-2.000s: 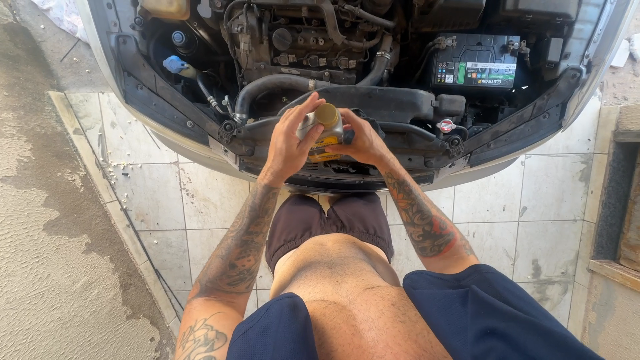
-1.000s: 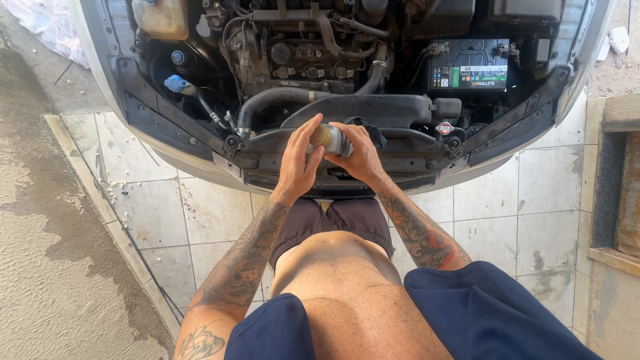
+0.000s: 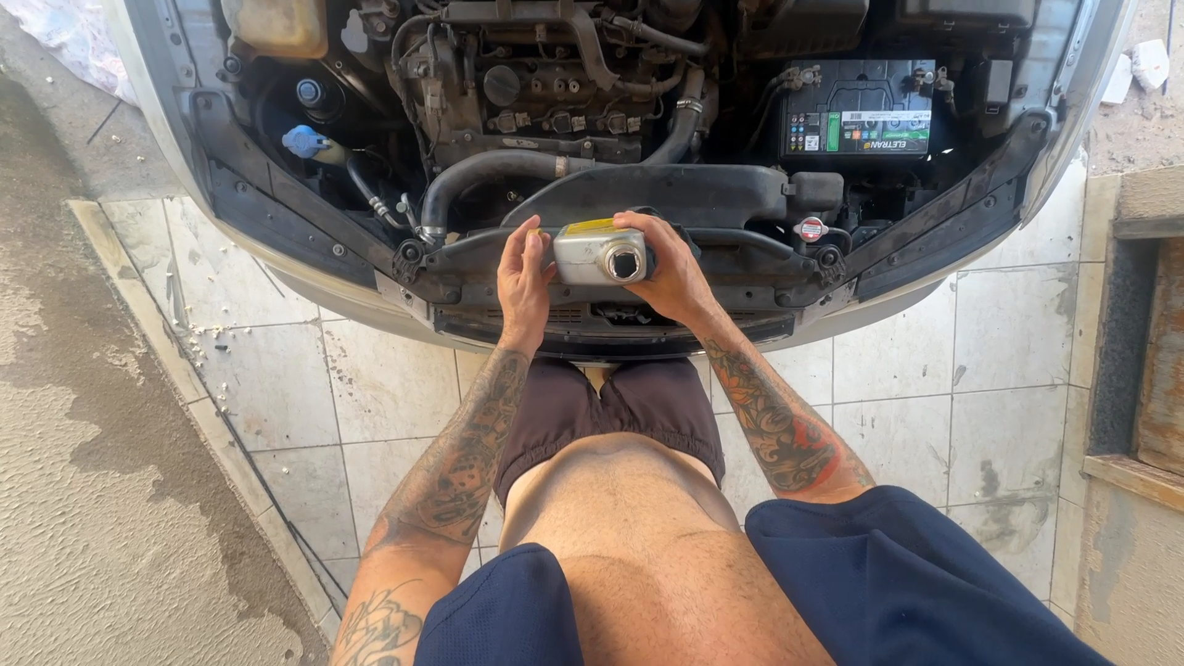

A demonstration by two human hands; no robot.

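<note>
My right hand (image 3: 670, 268) grips a grey bottle (image 3: 583, 256) with a yellow label, held tilted over the front of the engine bay. The bottle's round mouth (image 3: 624, 264) is uncovered and faces toward me. At the bottle's left side is my left hand (image 3: 524, 282), its thumb and fingers pinched on a small yellow cap (image 3: 536, 233), mostly hidden by the fingers. Behind the bottle lie a black plastic duct (image 3: 657, 192) and a thick radiator hose (image 3: 499, 166). Farther back on the engine sits a round black cap (image 3: 501, 85).
A car battery (image 3: 860, 111) stands at the back right, with a radiator cap (image 3: 810, 229) in front of it. On the left are a blue reservoir cap (image 3: 303, 141) and a yellowed plastic tank (image 3: 277, 26). The car's front edge (image 3: 610, 351) runs just before my legs.
The gold-coloured cap, on the bottle's mouth two seconds ago, is off, and the mouth shows dark. My left hand has moved apart from my right, to the bottle's left side.
</note>
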